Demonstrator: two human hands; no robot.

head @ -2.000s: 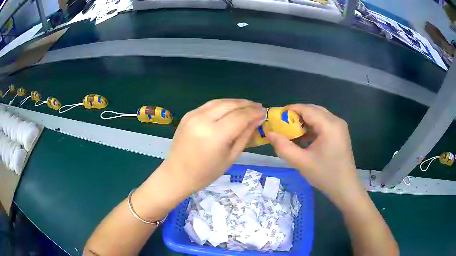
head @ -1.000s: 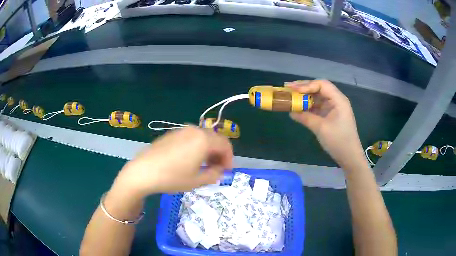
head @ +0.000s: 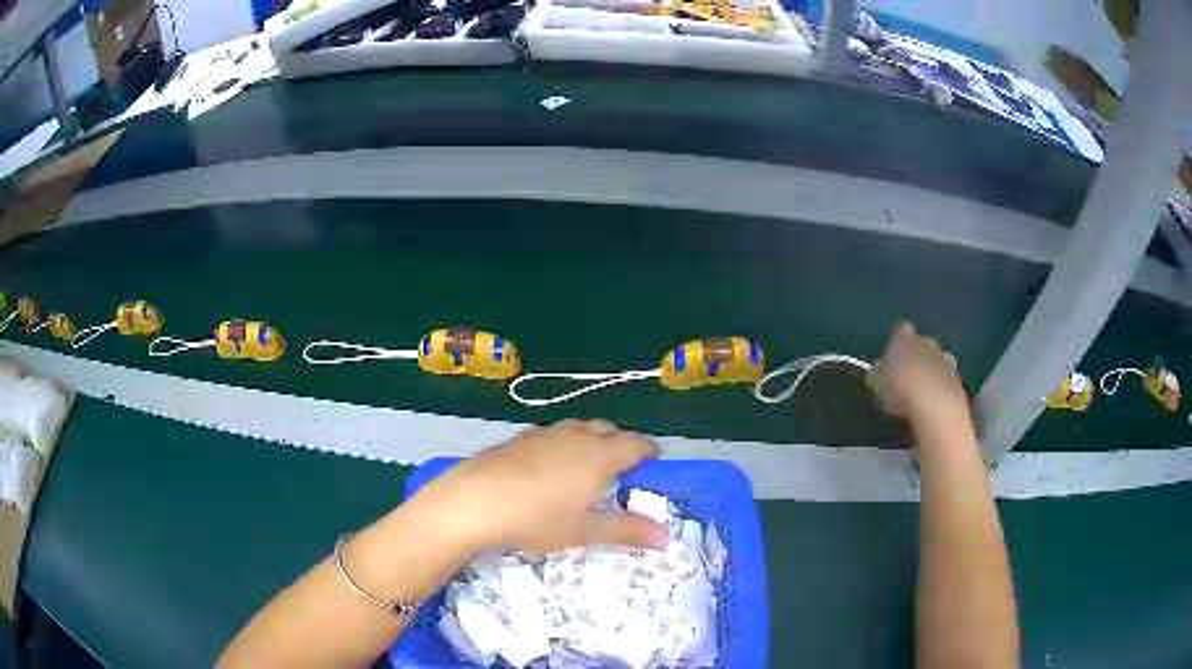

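Note:
My left hand (head: 556,490) is over the blue basket (head: 743,562), thumb and fingers apart, at the heap of white printed slips (head: 582,601). No slip shows clearly in it. My right hand (head: 919,373) is low over the belt at the right, its fingers closed around a yellow unit. The hand hides nearly all of that unit; its white cord loop (head: 817,363) trails to the left. Another yellow unit (head: 712,362) lies on the belt left of my right hand, and one more (head: 468,353) lies beyond the basket.
More yellow units (head: 248,340) lie spaced along the green conveyor belt (head: 588,261), some beyond the slanting grey post (head: 1072,248). A pale edge rail (head: 837,473) runs behind the basket. White trays (head: 667,37) stand across the line. White rounded items (head: 26,418) are at the left edge.
My right hand has lowered the raised yellow unit to the belt at the right. My left hand has moved to the slips. The units on the belt have shifted right.

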